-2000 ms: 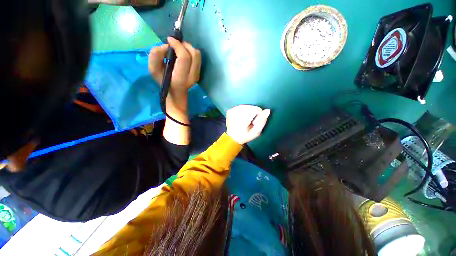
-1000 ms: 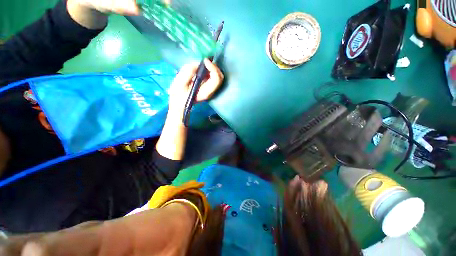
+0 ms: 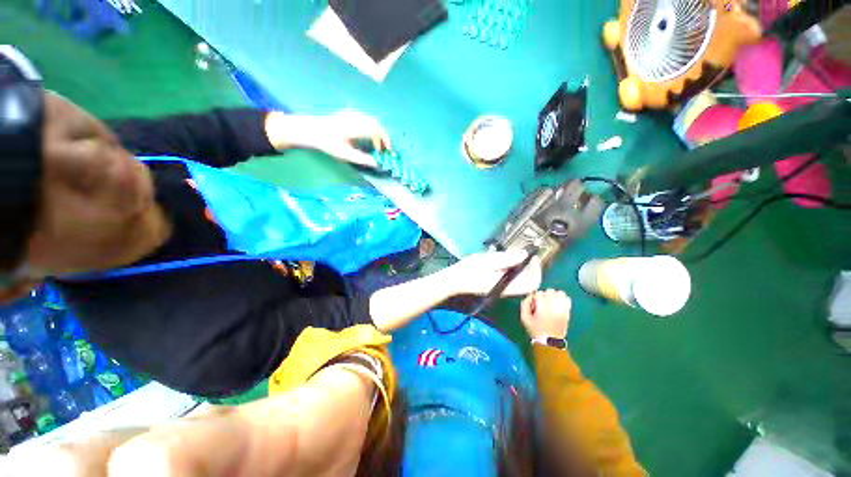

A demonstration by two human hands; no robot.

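Note:
My right hand (image 3: 546, 314), with a dark wristband and mustard sleeve, is at the lower centre beside the soldering station. Its fingers are curled in and nothing shows in it. My left forearm runs large to the lower left; the hand is blurred and cut off by the picture's edge. The dark soldering station (image 3: 534, 224) lies in front of me. Another person's hand (image 3: 490, 272) holds the black-handled soldering iron (image 3: 509, 278) at its near side. That person's other hand (image 3: 350, 135) holds a green board strip (image 3: 401, 170) over the bench edge.
A round pale dish (image 3: 488, 141), black square fan (image 3: 561, 128) and orange desk fan (image 3: 664, 42) stand beyond. A pale cylinder (image 3: 658, 284) is right of the station. Black sheet (image 3: 387, 23) and green panels (image 3: 495, 20) lie far off. The other person sits close at left.
The view has shifted and widened. My left hand has left the bench edge and risen towards the camera. My right hand has come into view. The other person's iron has moved to the station.

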